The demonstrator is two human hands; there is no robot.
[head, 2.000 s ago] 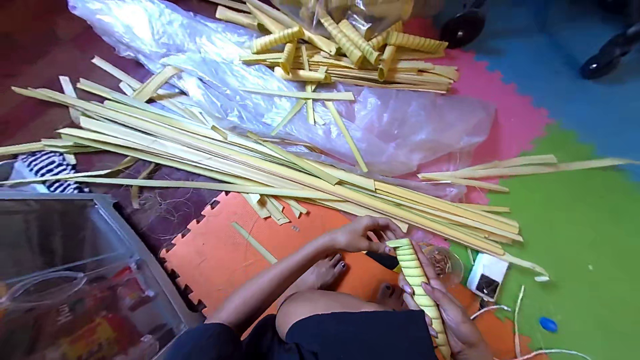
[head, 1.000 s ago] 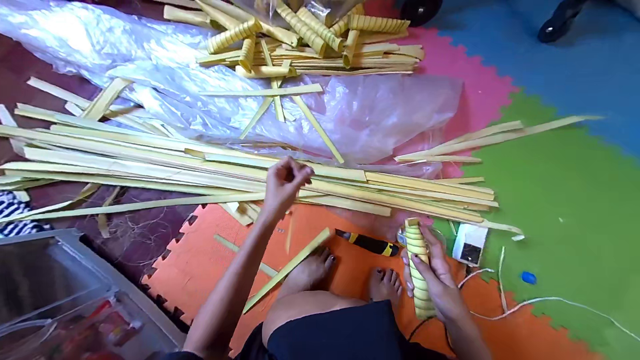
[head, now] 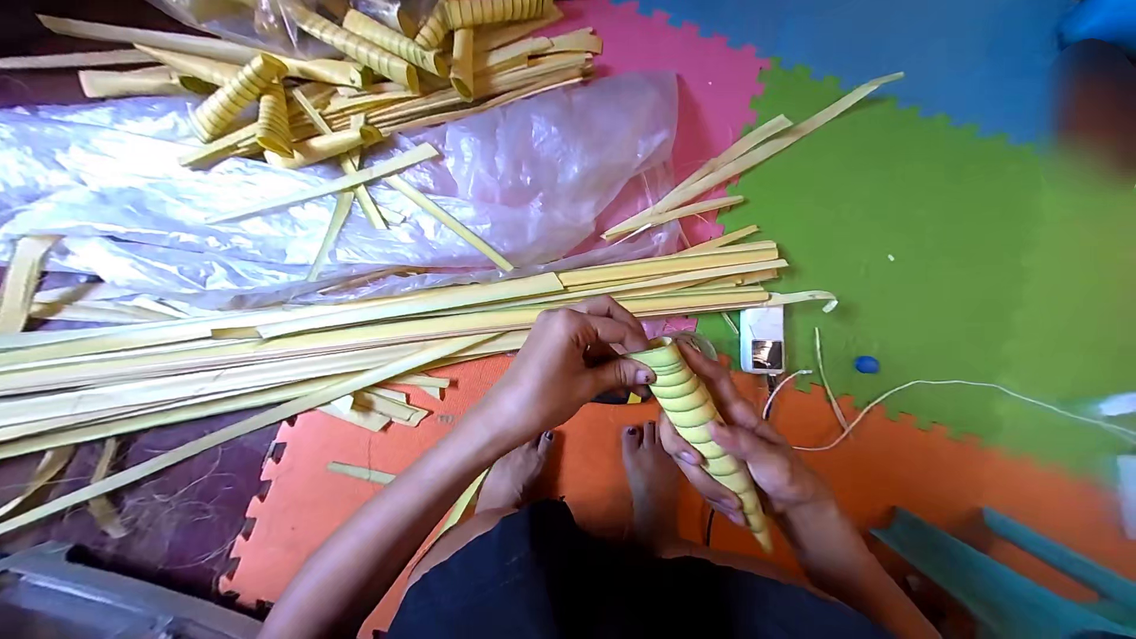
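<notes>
A cone wound from pale yellow-green leaf strip point(head: 690, 410) lies in my right hand point(head: 754, 448), its wide open end up and its pointed tip down toward my lap. My left hand point(head: 595, 351) pinches the rim of the wide end between thumb and fingers. Whether it also holds a strip end there is hidden by the fingers. Long flat leaf strips point(head: 399, 328) lie in a bundle just beyond my left hand. Part of a black and yellow tool point(head: 632, 398) shows beneath the hands.
Several wound cones and tubes point(head: 355, 44) and more strips rest on clear plastic sheeting point(head: 568, 160) at the upper left. A small white device point(head: 762, 341), a white cord point(head: 941, 383) and a blue object point(head: 867, 364) are on the foam mats. A plastic bin point(head: 80, 595) stands lower left.
My left hand has come from above the strip bundle back to the cone's wide end. The cone stays in my right hand. The view has shifted.
</notes>
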